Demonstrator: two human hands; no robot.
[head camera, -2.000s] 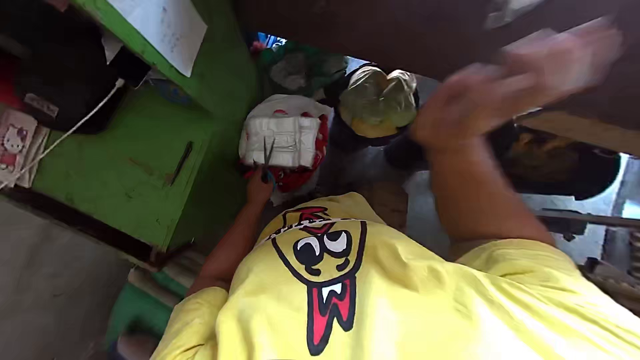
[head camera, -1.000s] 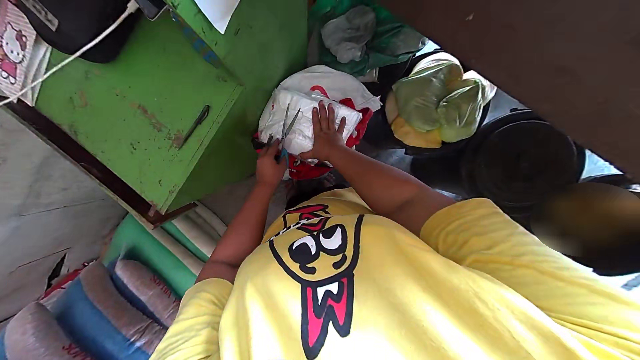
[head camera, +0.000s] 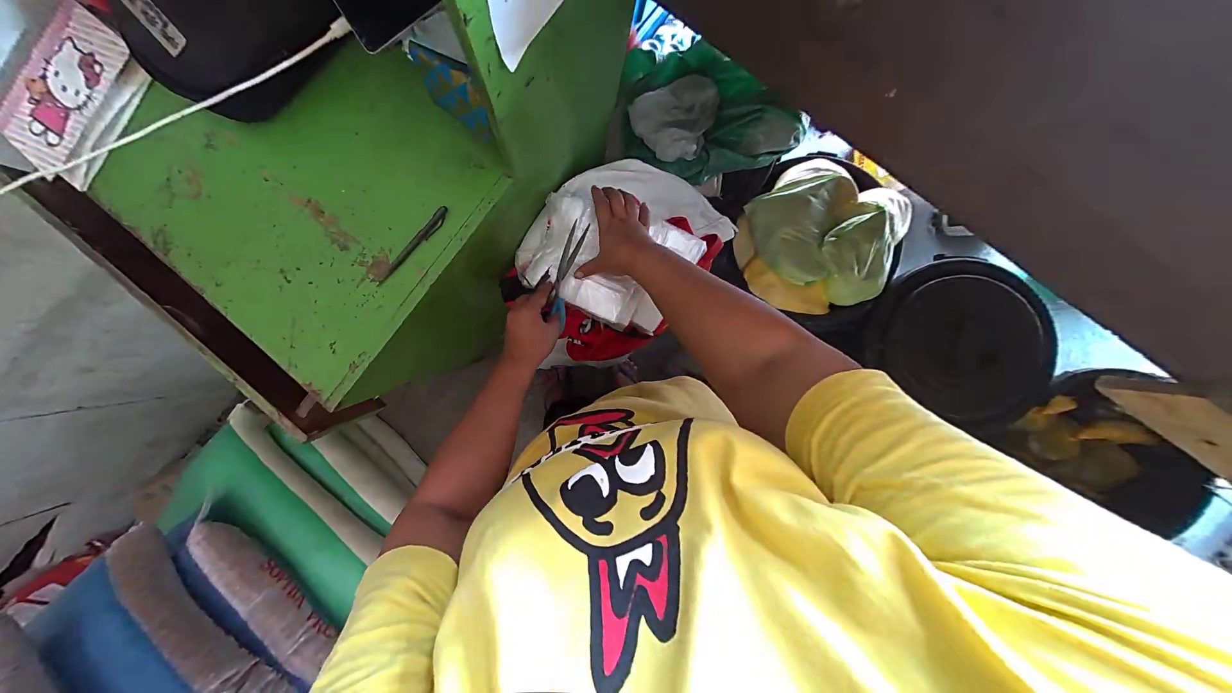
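My left hand (head camera: 535, 325) is closed around the handles of a pair of scissors (head camera: 570, 258), whose blades point up and look slightly apart. Beside the blades, my right hand (head camera: 621, 231) rests with spread fingers on a stack of folded white plastic bags (head camera: 608, 296). The stack lies on a larger white and red plastic bag (head camera: 630, 177) in front of me. What is under the right palm is hidden.
At the left is a green wooden desk (head camera: 289, 231) with a pen (head camera: 414, 244), a black bag (head camera: 241, 58) and a white cable (head camera: 212, 106). To the right are green plastic bags (head camera: 818, 231) in a container and a black round lid (head camera: 962, 337). Filled sacks (head camera: 241, 597) lie lower left.
Two seconds ago my right hand was raised at the right, away from the stack; one second ago it was on the white bags, where it remains. The scissors stay in my left hand. The view has shifted.
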